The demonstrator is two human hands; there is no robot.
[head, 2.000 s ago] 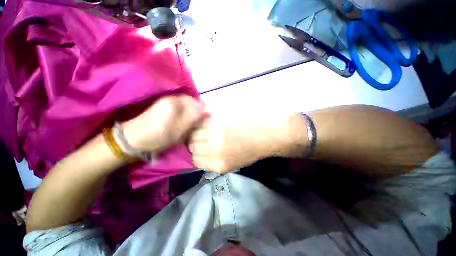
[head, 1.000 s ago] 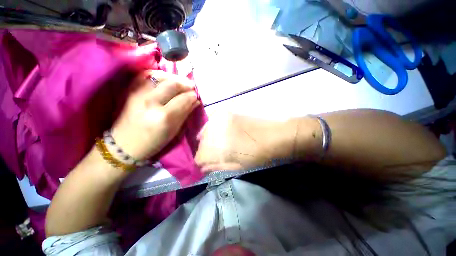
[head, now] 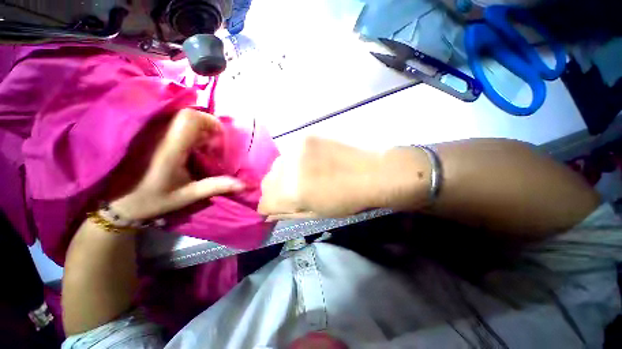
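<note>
Shiny magenta fabric (head: pixel 82 136) is heaped at the left, with a bunched part (head: pixel 239 150) in front of the machine. My left hand (head: pixel 181 167) is on this cloth, its thumb and index finger spread around a fold; its other fingertips are hidden, so its grip is unclear. My right hand (head: pixel 314 177) is closed at the cloth's right edge near the table front, pinching it; glare washes out part of the hand. The machine's round grey knob (head: pixel 206 54) is above my left hand. The needle area is hidden by glare and cloth.
Thread snips (head: pixel 430 70) and blue-handled scissors (head: pixel 508 61) lie at the right on the white table (head: pixel 354 123), with pale blue scraps (head: pixel 409 27) behind. The dark machine head (head: pixel 129 20) is at the top left. A measuring tape (head: pixel 204 253) runs along the front edge.
My left hand has moved back from the knob, down and left, and its thumb has spread from the fingers. The cloth by the knob is more bunched. My right hand has stayed nearly still.
</note>
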